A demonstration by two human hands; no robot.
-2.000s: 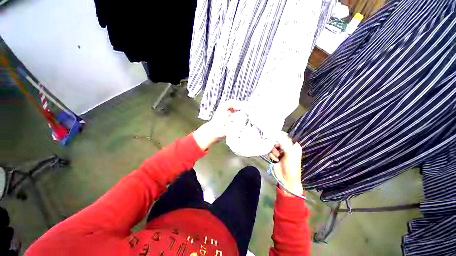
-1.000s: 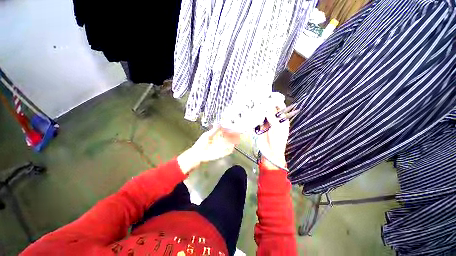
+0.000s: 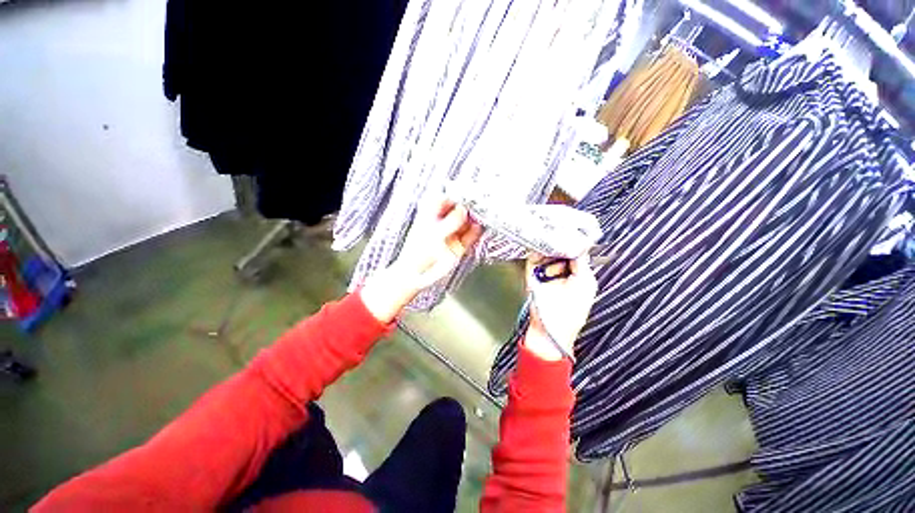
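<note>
The light striped garment (image 3: 492,110) hangs top centre, partly washed out to white. Its bunched hem end (image 3: 542,228) is stretched between my two hands. My left hand (image 3: 433,248) pinches the hem's left part, thumb and fingers together. My right hand (image 3: 562,301) is at the hem's right end, just below it, curled around a small dark tool (image 3: 552,271), perhaps thread snips, mostly hidden by the fingers. A thin cord runs down by the right wrist. Loose threads are too fine to see.
Dark striped garments (image 3: 702,230) hang close on the right. Black garments (image 3: 286,100) hang upper left beside a white panel (image 3: 100,130). A brown garment (image 3: 657,95) hangs behind. A rail's metal leg (image 3: 451,369) crosses below my hands. A blue dustpan (image 3: 45,291) is at far left.
The view has tilted up and shows more of the rails. The hem is now stretched between my hands, where it was bunched closer; my left hand has moved up to its left part.
</note>
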